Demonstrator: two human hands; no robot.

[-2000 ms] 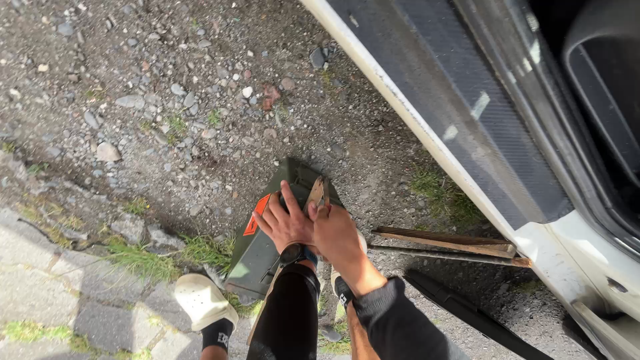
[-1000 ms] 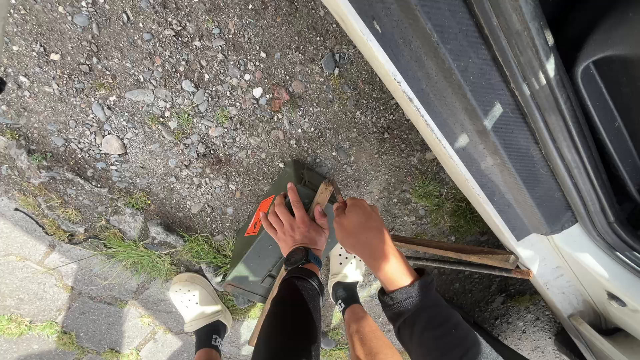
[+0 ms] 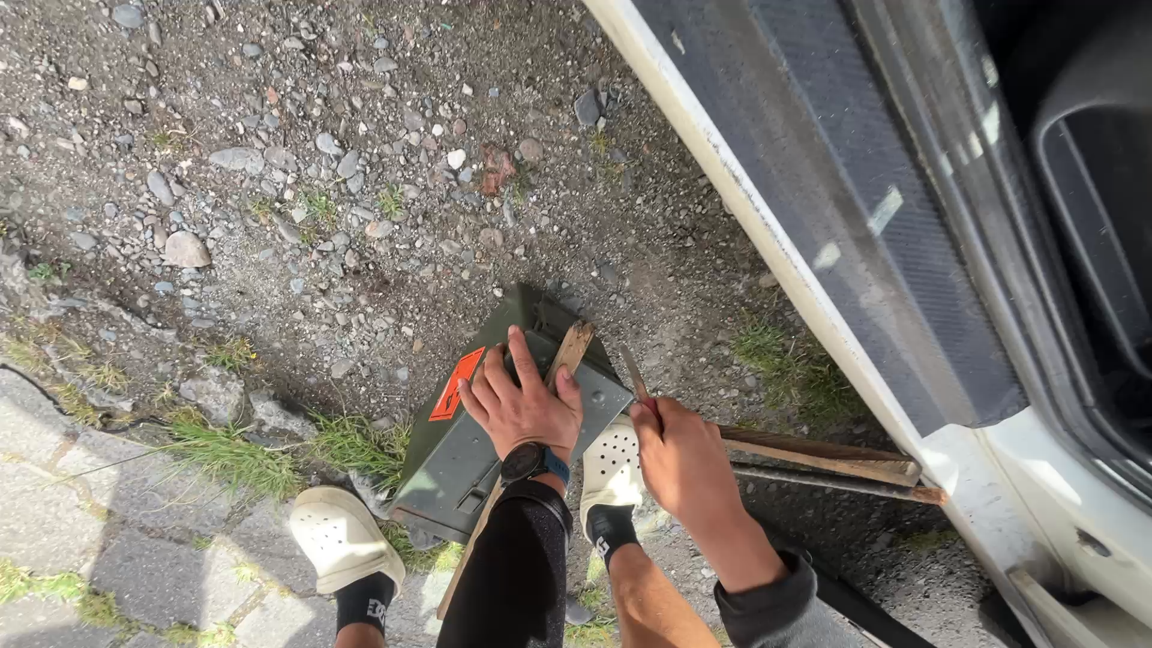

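Note:
A dark green box with an orange label [image 3: 445,486] stands on the ground between my feet. Across its top lies a narrow wooden strip [image 3: 573,345], which runs back beneath my left arm. My left hand [image 3: 526,396] presses flat on the strip and the box top, fingers spread, thumb over the strip. To the right of the box, my right hand [image 3: 679,450] is closed round the reddish handle of a knife [image 3: 635,373], its narrow blade pointing up and away from me. The blade stands apart from the strip. Part of the strip is hidden under my left hand and forearm.
A vehicle's open doorway with a pale sill [image 3: 720,162] fills the right side. A wooden board [image 3: 819,453] and a thin bar [image 3: 837,483] lie between my right hand and the sill. Gravel [image 3: 297,180] lies ahead, stone paving [image 3: 171,540] at lower left. My pale clogs [image 3: 346,537] flank the box.
My right hand has moved off to the right, away from the strip and my left hand, with the knife in it. My left hand stays on the box top.

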